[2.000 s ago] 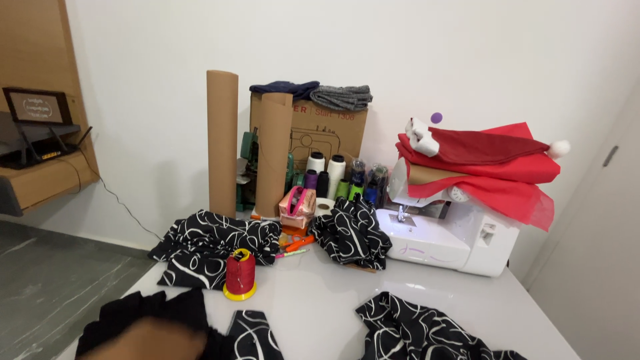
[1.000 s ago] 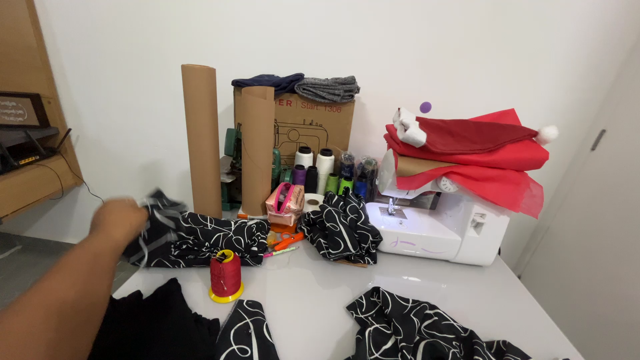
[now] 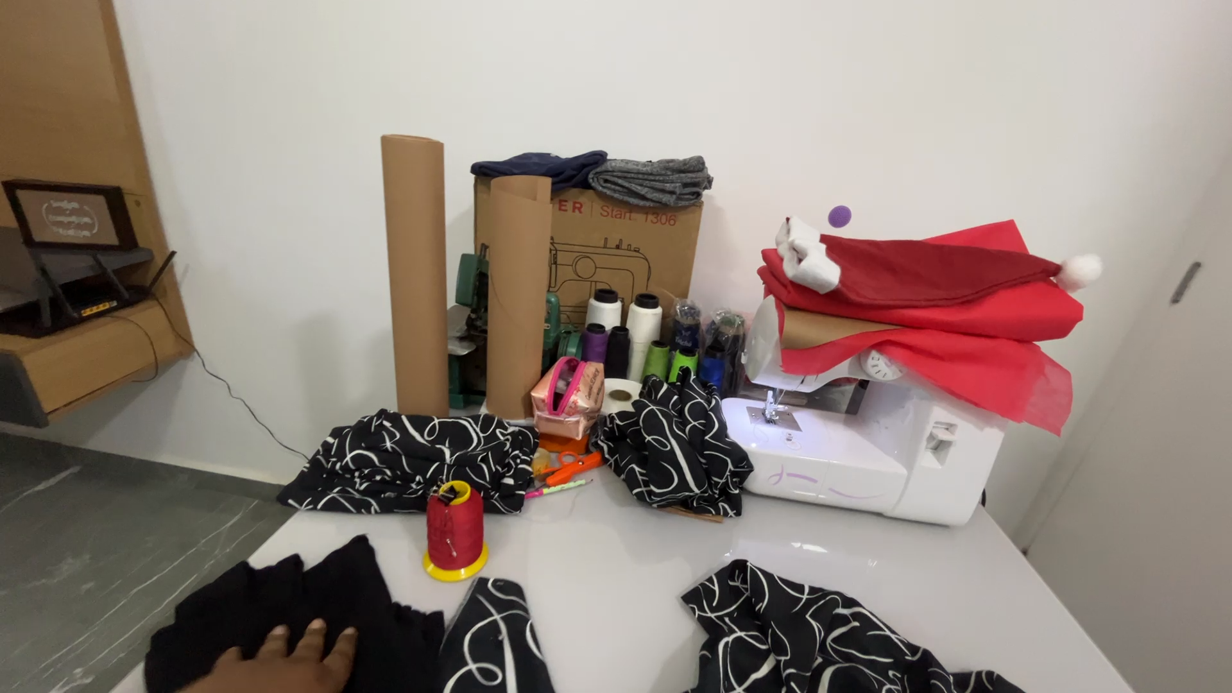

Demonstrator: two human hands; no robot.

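Note:
My left hand (image 3: 284, 659) rests on a plain black cloth (image 3: 279, 597) at the lower left, fingers spread and nothing gripped. My right hand is out of the frame. Beside the black cloth lies a piece of black fabric with white swirls (image 3: 493, 635). Just behind stands a red thread spool on a yellow base (image 3: 455, 531). More swirl-patterned fabric lies bunched at the lower right (image 3: 818, 635), in a folded heap at the back left (image 3: 414, 462), and in a crumpled bundle (image 3: 674, 448) left of the white sewing machine (image 3: 828, 457).
Kraft paper rolls (image 3: 416, 279), a cardboard box (image 3: 626, 241), thread cones (image 3: 643, 332) and a pink pouch (image 3: 568, 397) stand at the back. Orange-handled scissors (image 3: 575, 469) lie before the pouch. Red fabric and a Santa hat (image 3: 924, 274) are piled on the sewing machine.
My left hand has moved from the swirl-patterned heap at the back left down to the black cloth. The dark cloth end raised at that heap a second ago now lies down.

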